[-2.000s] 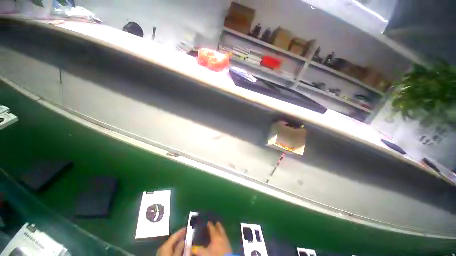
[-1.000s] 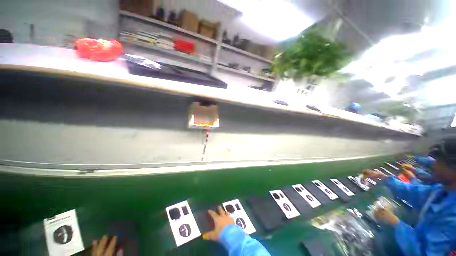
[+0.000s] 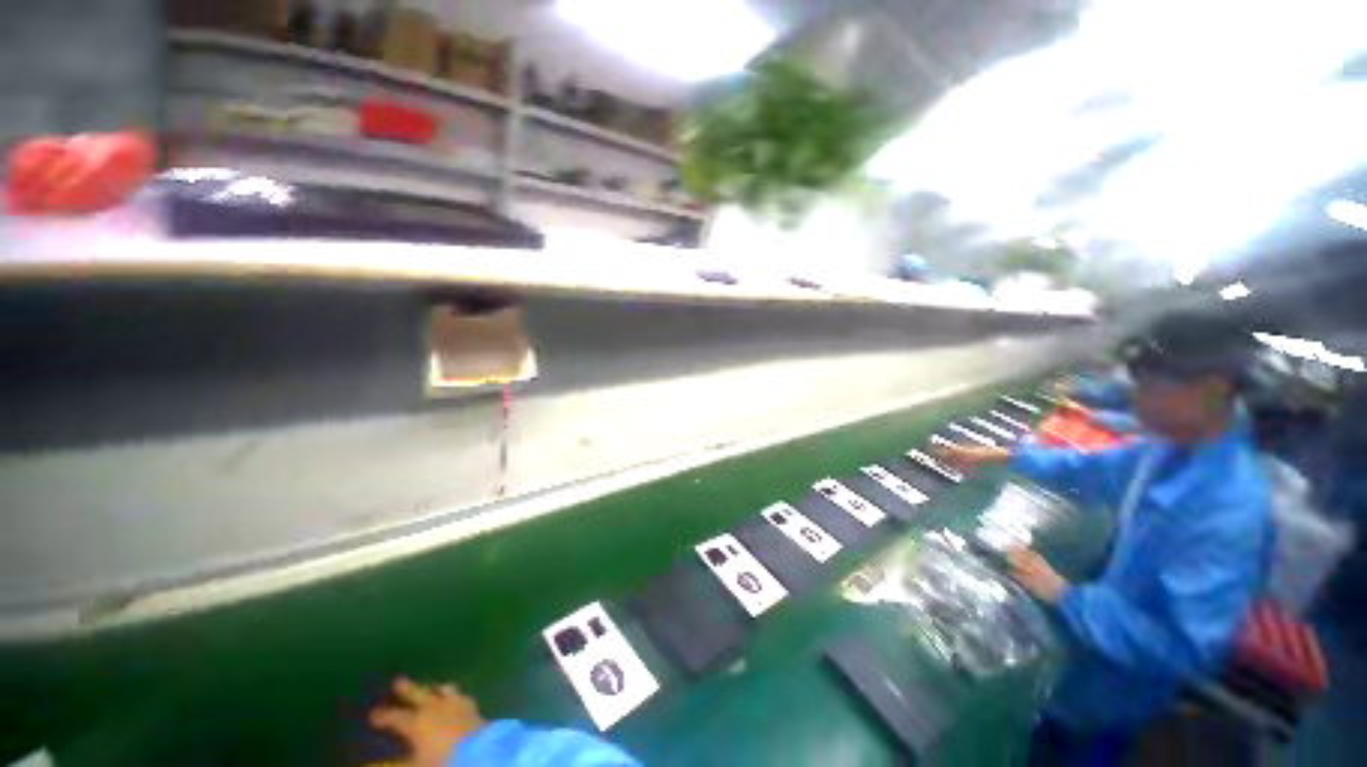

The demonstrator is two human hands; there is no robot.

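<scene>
My right hand (image 3: 427, 719) is at the bottom edge, blurred, in a blue sleeve from the right. Its fingers are spread over a dark patch on the green belt; I cannot tell whether they grip it. My left hand is out of the picture. A white printed box (image 3: 601, 664) with a round black picture lies flat to the right of my hand. A black box (image 3: 688, 620) lies beside it. Another white printed box (image 3: 741, 574) follows, and more white and black ones alternate in a row running away to the right.
A person in a blue jacket (image 3: 1169, 532) reaches over the belt at right. Clear plastic bags (image 3: 960, 599) and a dark flat box (image 3: 885, 697) lie on the near side. A pale partition (image 3: 270, 472) bounds the belt's far side, with a small open cardboard box (image 3: 480, 348) on it.
The view has swung right, bringing more of the row and the other person into view. My right hand has left the row's boxes and is now left of the nearest white one. My left hand has left the picture.
</scene>
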